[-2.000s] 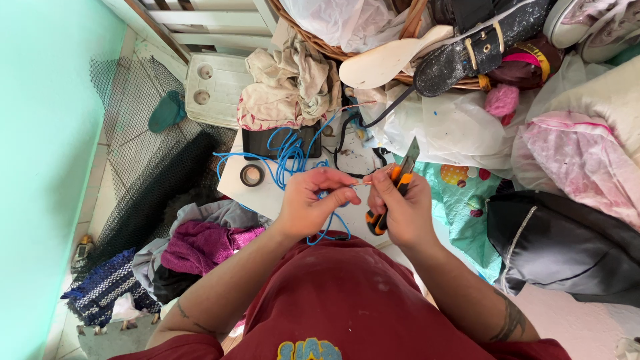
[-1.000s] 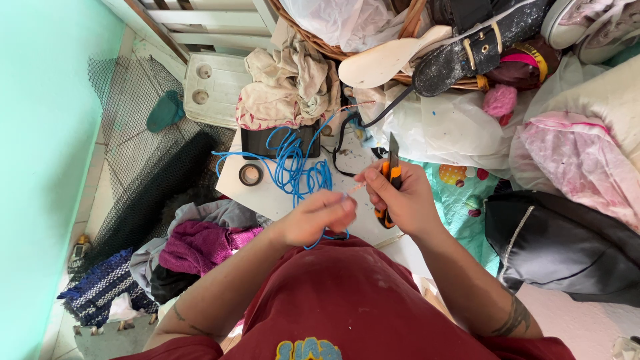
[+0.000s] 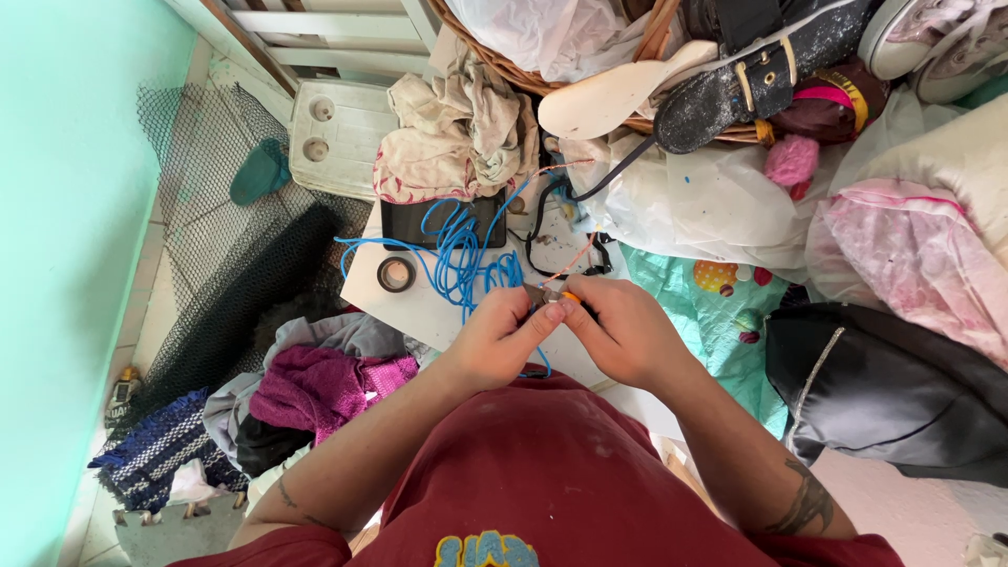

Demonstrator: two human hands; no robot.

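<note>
My left hand (image 3: 498, 335) grips a blue cable (image 3: 504, 274) whose end, with bare copper-coloured strands (image 3: 572, 260), sticks up between the hands. Against it, my right hand (image 3: 622, 331) holds a utility knife (image 3: 543, 297) with an orange and black handle; its blade points left, its tip at my left fingers. Both thumbs nearly touch. Behind my left hand, the rest of the blue cable (image 3: 454, 260) lies in loose coils over a white board (image 3: 370, 276) and a dark tablet-like object (image 3: 400, 223). A roll of black tape (image 3: 396, 274) lies left of the coils.
Crumpled beige cloth (image 3: 449, 134) and a white plastic lid-like piece (image 3: 342, 134) lie beyond the board. Black mesh (image 3: 252, 291) and clothes (image 3: 315, 386) are on the left. A wicker basket (image 3: 504, 59) with sandals (image 3: 709, 110), plastic bags (image 3: 709, 205) and a black bag (image 3: 882, 386) crowd the right.
The hands were apart one second ago and have come together. The knife blade, which pointed up, now points left against the cable end at my left fingers.
</note>
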